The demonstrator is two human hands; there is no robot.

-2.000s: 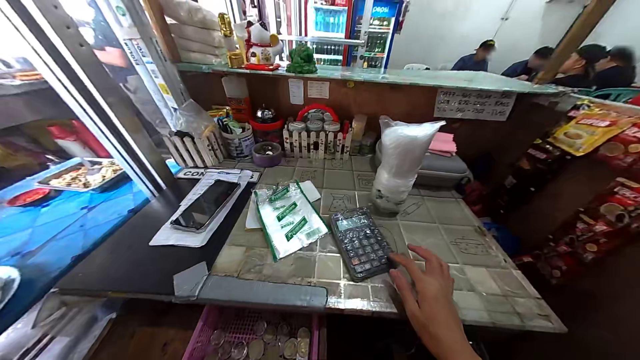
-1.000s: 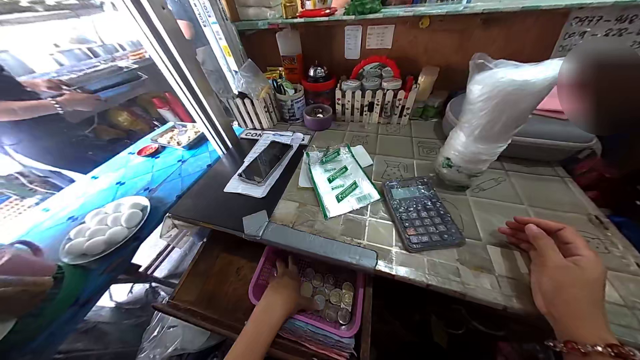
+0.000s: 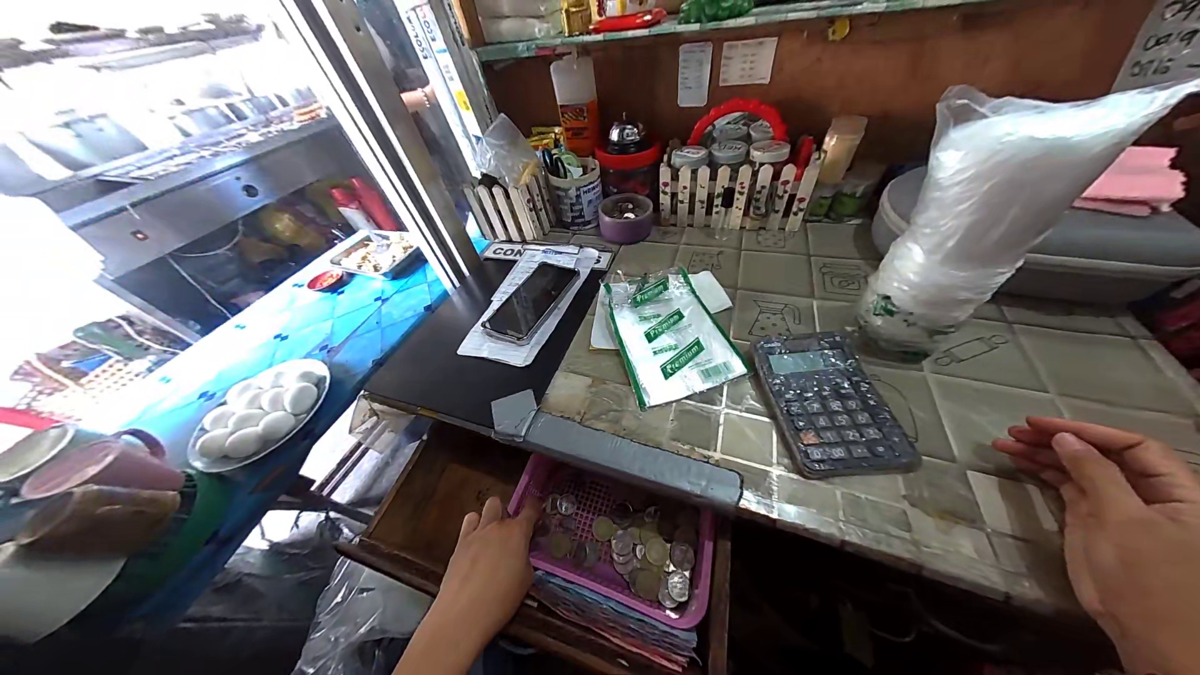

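Observation:
My left hand (image 3: 492, 562) is at the left wall of a pink plastic basket (image 3: 698, 600) in a wooden drawer (image 3: 422, 511); whether its fingers grip the rim is hard to tell. Many coins (image 3: 647, 553) lie in the basket, and folded banknotes or papers (image 3: 614, 619) show beneath it. Above the tiled counter's right part, my right hand (image 3: 1116, 506) is held with fingers slightly bent and nothing in it. A plastic-wrapped calculator (image 3: 832, 403) lies to its left. Beside that are a green and white plastic packet (image 3: 670, 337) and a smartphone (image 3: 532, 300) on papers.
A tall plastic bag roll (image 3: 984, 216) stands behind the calculator, before a grey lidded container (image 3: 1078, 262). Along the back are a small picket fence (image 3: 736, 197), a purple bowl (image 3: 625, 217) and a pen holder (image 3: 574, 192). At left, a plate of eggs (image 3: 258, 412) rests on a blue-covered table (image 3: 187, 375).
The drawer, partly visible two seconds ago, is now more exposed. My left hand, absent then, was over the coins one second ago and is now at the basket's left side. The view has shifted.

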